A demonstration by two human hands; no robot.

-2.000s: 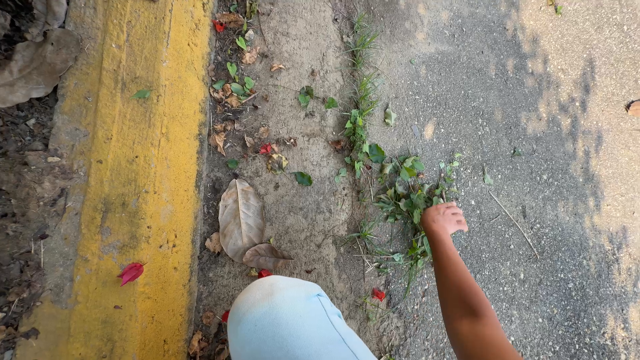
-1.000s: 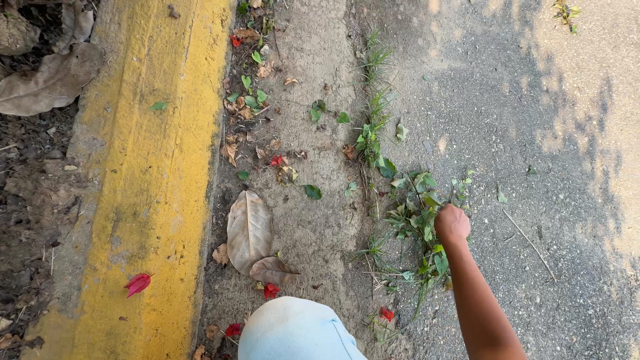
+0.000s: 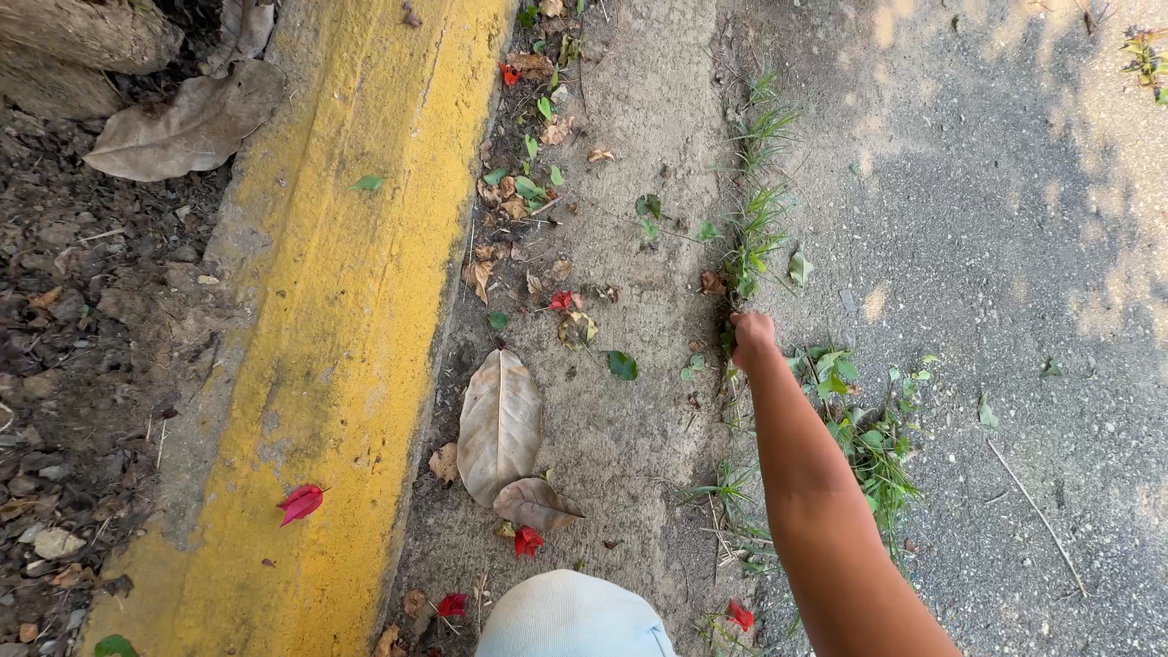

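Note:
My right hand reaches down to the crack between the concrete gutter and the asphalt, its fingers curled at the base of a small green weed. The fingertips are partly hidden, so how firmly they grip cannot be told. Just beyond the hand, grass and leafy weeds grow along the crack. Beside my forearm, on the asphalt, lies a loose pile of green weeds, partly covered by the arm. More grass grows in the crack to the left of the forearm. My left hand is out of view.
A yellow-painted curb runs along the left, with soil and dead leaves beyond it. Large dry leaves and red petals lie in the concrete gutter. My knee in light blue cloth is at the bottom. A thin twig rests on the asphalt.
My right hand has moved from the pile of weeds on the asphalt to the crack at its upper left. The pile stays on the asphalt.

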